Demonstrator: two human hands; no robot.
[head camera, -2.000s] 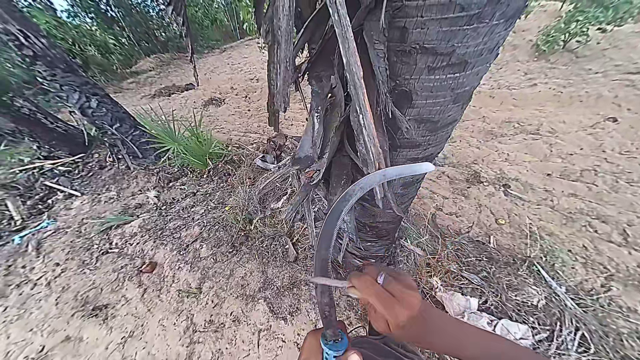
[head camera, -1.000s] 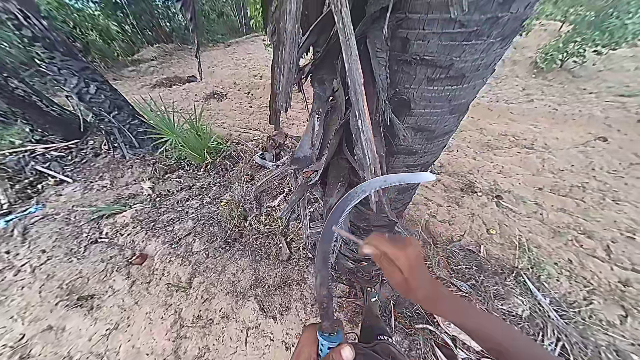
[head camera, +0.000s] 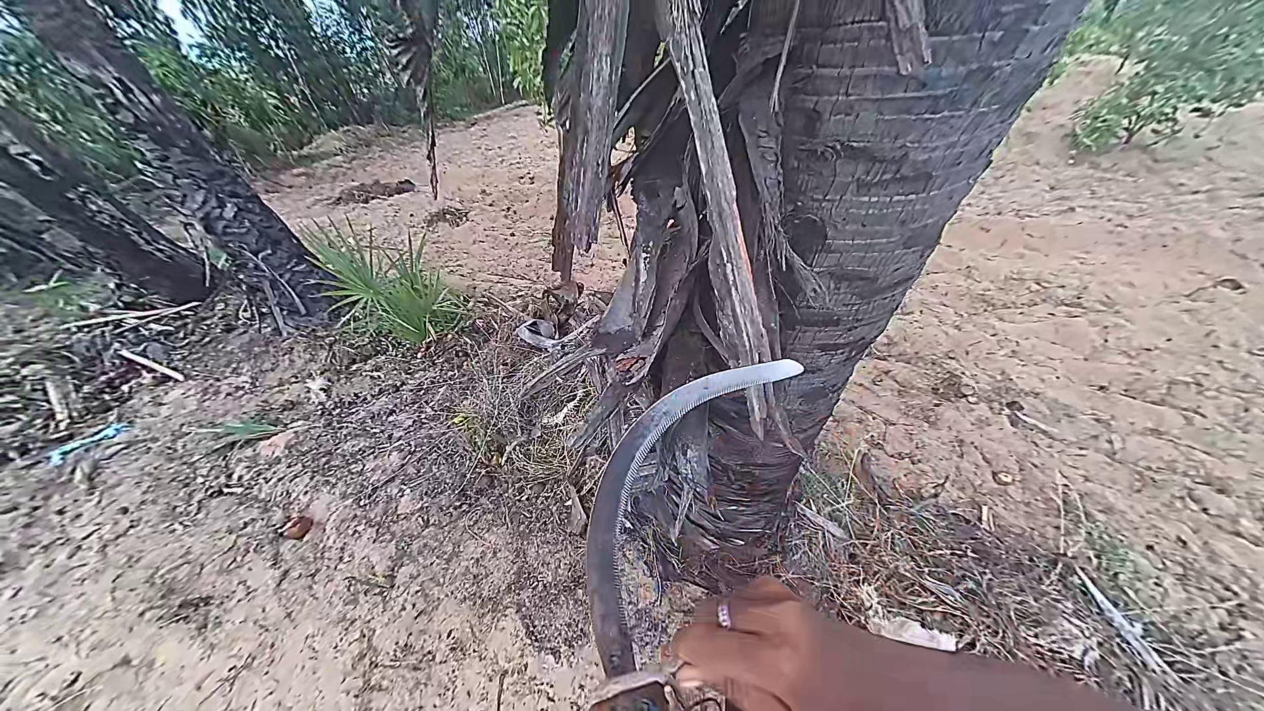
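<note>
A sickle with a curved, toothed metal blade (head camera: 614, 504) stands upright at the bottom centre, its bright tip pointing right in front of a palm trunk (head camera: 879, 188). The blade's lower end enters a fitting (head camera: 632, 688) at the bottom edge; the grip and my left hand are below the frame. My right hand (head camera: 755, 642), with a ring on one finger, is beside the blade's base, its fingers curled. The hand is blurred, and whether it holds the thin rod cannot be seen.
Dry frond stalks (head camera: 716, 188) hang against the trunk. A small green palm (head camera: 390, 286) grows to the left, near darker leaning trunks (head camera: 188, 168). Dry grass and litter (head camera: 948, 563) lie around the trunk's base. A blue scrap (head camera: 89, 442) lies on the sandy ground at left.
My right hand has moved down from the middle of the blade to its base. My left hand, earlier around the sickle's blue handle, has dropped out of view. The thin rod no longer shows.
</note>
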